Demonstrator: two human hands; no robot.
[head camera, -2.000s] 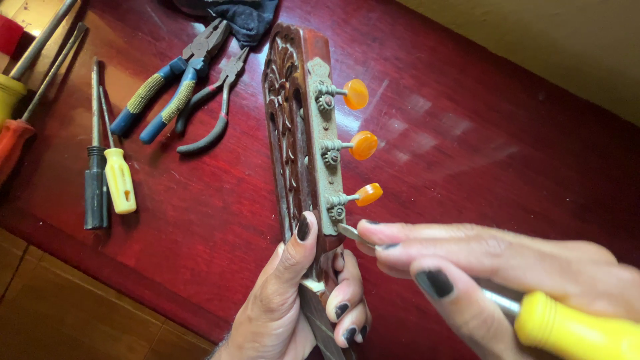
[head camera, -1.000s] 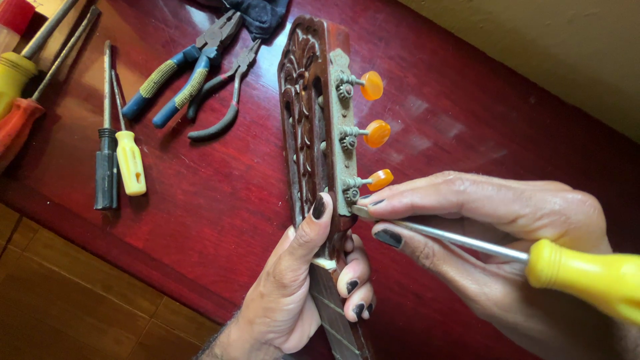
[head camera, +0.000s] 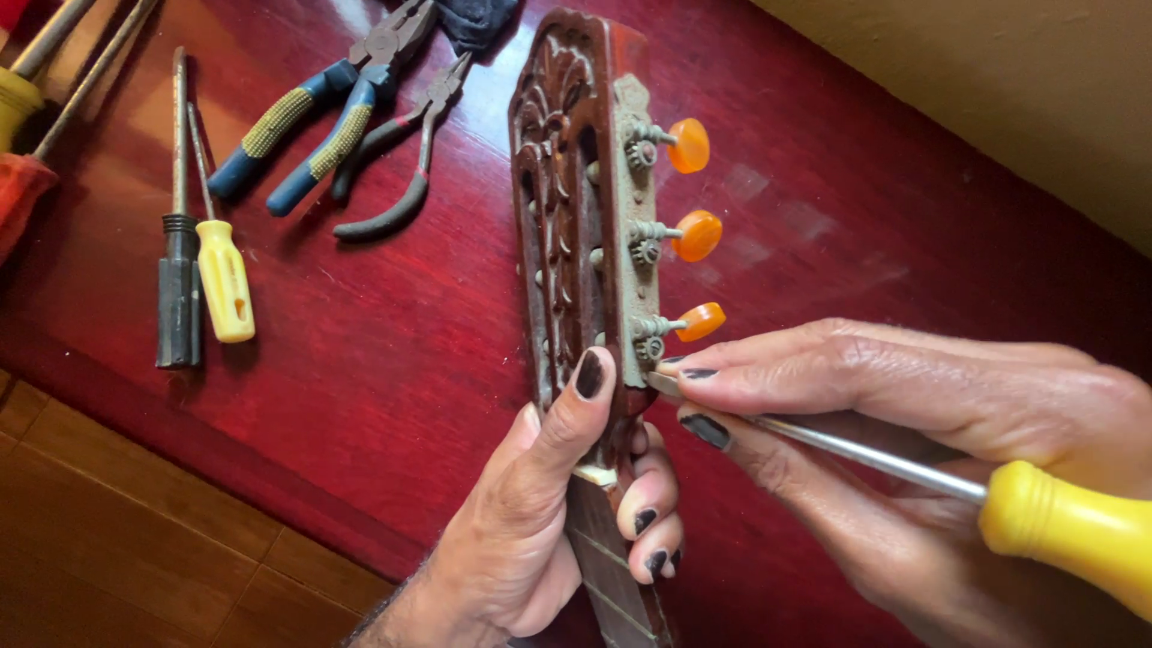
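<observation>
My left hand (head camera: 549, 504) grips a stringed instrument's neck (head camera: 612, 567) around the nut, its thumb on the lower headstock. The carved wooden headstock (head camera: 562, 207) points up, side turned to me. Along that side runs a dusty metal tuner plate (head camera: 637, 270) with worm gears and three orange tuning buttons (head camera: 697, 236). My right hand (head camera: 864, 396) pinches the metal shaft of a yellow-handled screwdriver (head camera: 1062, 522) near its tip. The flat tip is at the plate's lower end, below the lowest gear; whether it sits in a screw slot I cannot tell.
On the glossy red table (head camera: 378, 360) at left lie combination pliers (head camera: 360, 99), smaller pliers (head camera: 427, 135), a black-handled screwdriver (head camera: 178, 297) and a small yellow-handled screwdriver (head camera: 225, 279). More tools with red (head camera: 20, 193) and yellow handles cross the left edge. A dark cloth (head camera: 472, 22) lies at top.
The fingers of my right hand have closed in around the screwdriver shaft near its tip, and more of the shaft and yellow handle shows than two seconds ago. My left hand keeps its grip.
</observation>
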